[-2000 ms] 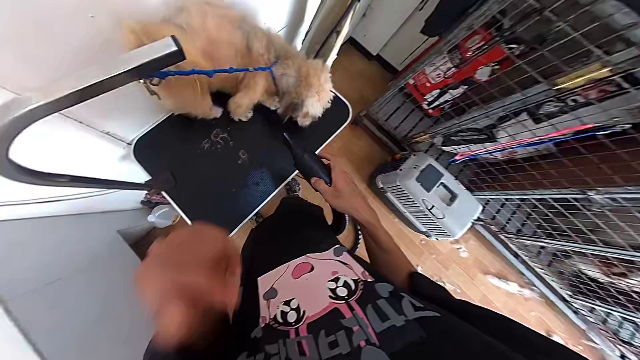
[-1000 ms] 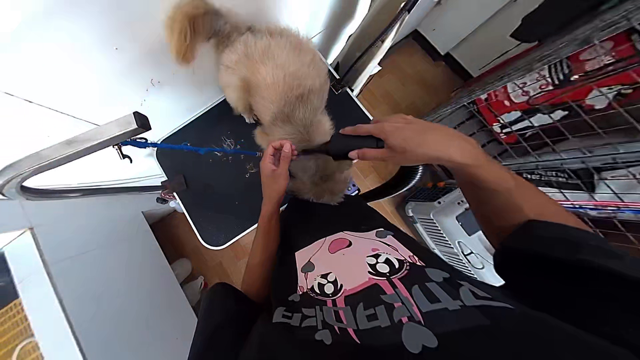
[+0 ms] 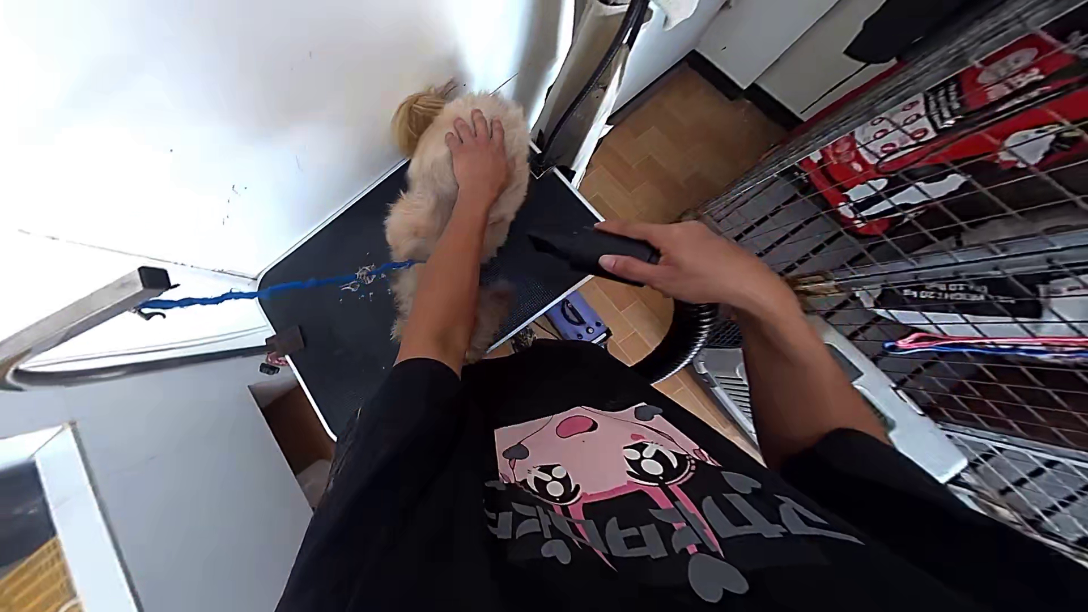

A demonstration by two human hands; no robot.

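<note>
A fluffy tan dog (image 3: 425, 204) stands on the black grooming table (image 3: 327, 327), its tail end toward the white wall and its head end near my body, partly behind my forearm. My left hand (image 3: 480, 157) lies on the fur of its back near the tail, fingers apart. My right hand (image 3: 671, 255) grips the black nozzle of a pet dryer (image 3: 595, 251), its tip pointing at the dog's side without touching it. A black ribbed hose (image 3: 684, 340) hangs below that hand. A blue braided leash (image 3: 314, 283) runs from the metal grooming arm (image 3: 85, 314) to the dog.
Wire cages (image 3: 977, 255) line the right side, with red and white packages behind the mesh. A grey and white pet carrier (image 3: 892, 408) stands on the floor below them. A purple device (image 3: 578, 319) sits beside the table edge. Loose fur (image 3: 364, 276) lies on the tabletop.
My left hand has moved from the dog's front end near the leash to its back by the tail. My right hand, still holding the nozzle, has drawn away from the fur.
</note>
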